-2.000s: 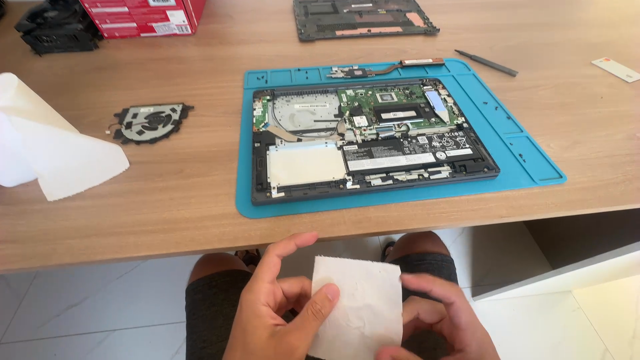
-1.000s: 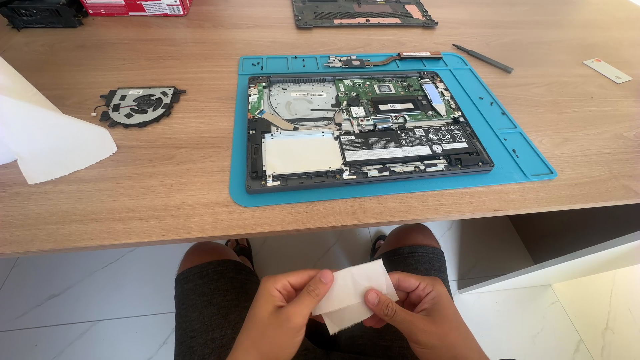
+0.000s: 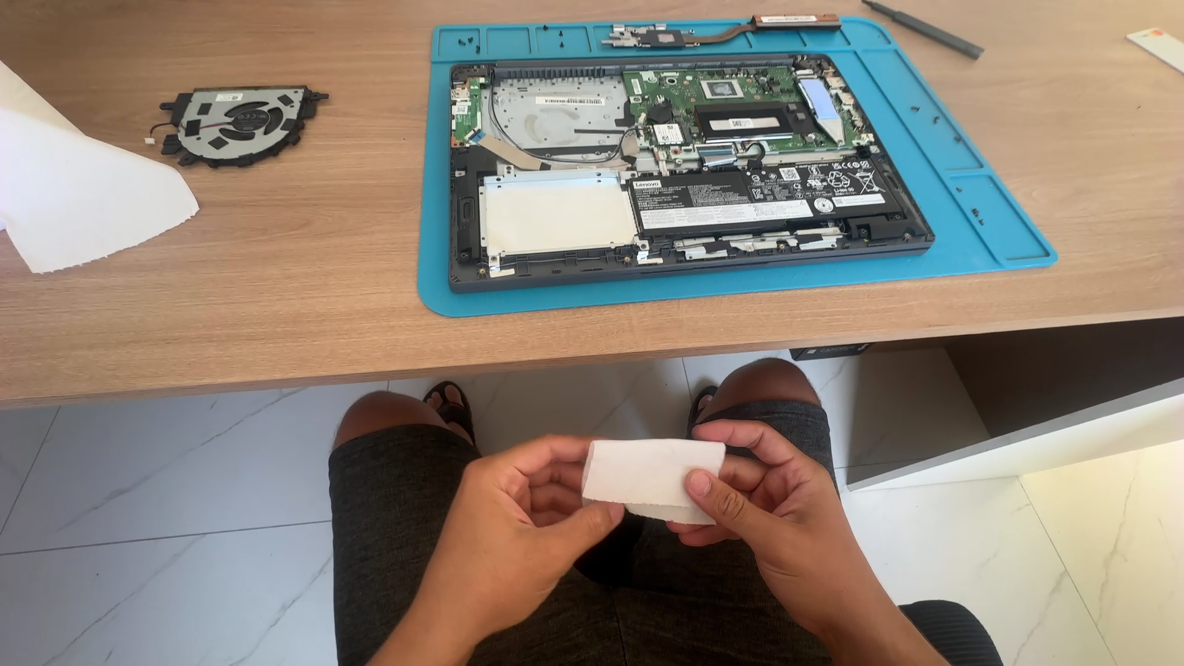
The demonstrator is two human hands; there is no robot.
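A folded piece of white tissue paper [image 3: 652, 474] is held above my lap, below the desk's front edge. My left hand [image 3: 532, 518] pinches its left end between thumb and fingers. The right end is gripped by my right hand [image 3: 763, 490], thumb on top. Beyond them, an opened laptop base [image 3: 689, 264] lies on a blue silicone repair mat [image 3: 444, 298]. Its battery [image 3: 758, 199], green circuit board [image 3: 684, 88] and a white-topped rectangular part [image 3: 558, 215] are exposed. A copper heat-pipe assembly [image 3: 726, 35] rests along the mat's far side.
Left of the mat lies a laptop cooling fan [image 3: 242, 125], with a large sheet of white paper [image 3: 92, 190] at far left. Small screws [image 3: 978, 216] sit in the mat's compartments. A dark pen-like tool [image 3: 925, 30] and a white strip [image 3: 1158, 46] lie at upper right.
The tissue, a wider squarish piece two seconds ago, has been folded smaller. Both hands have stayed on it. The view has shifted somewhat.
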